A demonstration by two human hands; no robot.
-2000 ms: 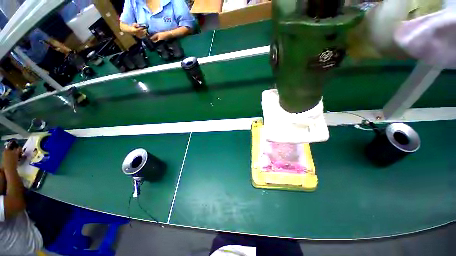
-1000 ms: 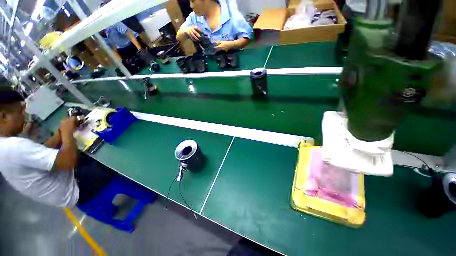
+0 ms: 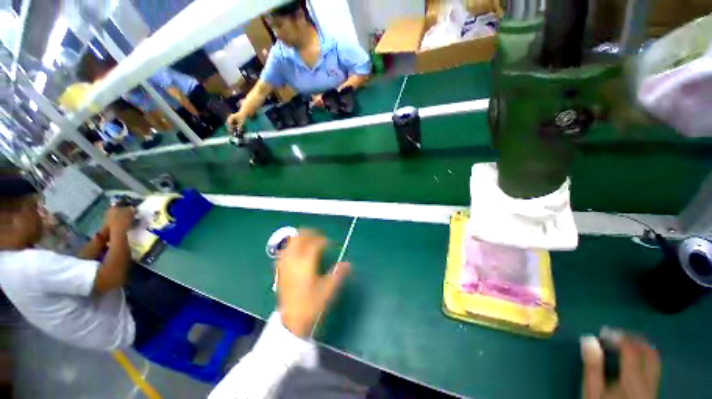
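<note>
My left hand [image 3: 303, 282], blurred, reaches over the left lamp housing [image 3: 279, 240] with thumb and fingers apart. It hides most of the housing; only the silver ring shows beside the fingers. My right hand [image 3: 621, 366] is at the lower right edge, partly cut off, with pale fingertips; whether it holds anything is unclear. The green press head [image 3: 539, 117] with its white cloth pad [image 3: 521, 214] hangs over the yellow-edged fixture [image 3: 500, 321], which holds a pink sheet. Another black lamp housing [image 3: 663, 282] lies right of the fixture.
The pink-and-white wrapped lever end [image 3: 683, 82] is at the upper right. A white rail [image 3: 336, 206] runs behind the fixture. A housing [image 3: 407, 131] stands on the green conveyor. A blue bin [image 3: 186, 217] and a seated co-worker are left; another co-worker sits opposite.
Both my hands have come into view, the left over the left housing. The view has swung left, then slightly back right. The co-worker opposite has reached toward the conveyor.
</note>
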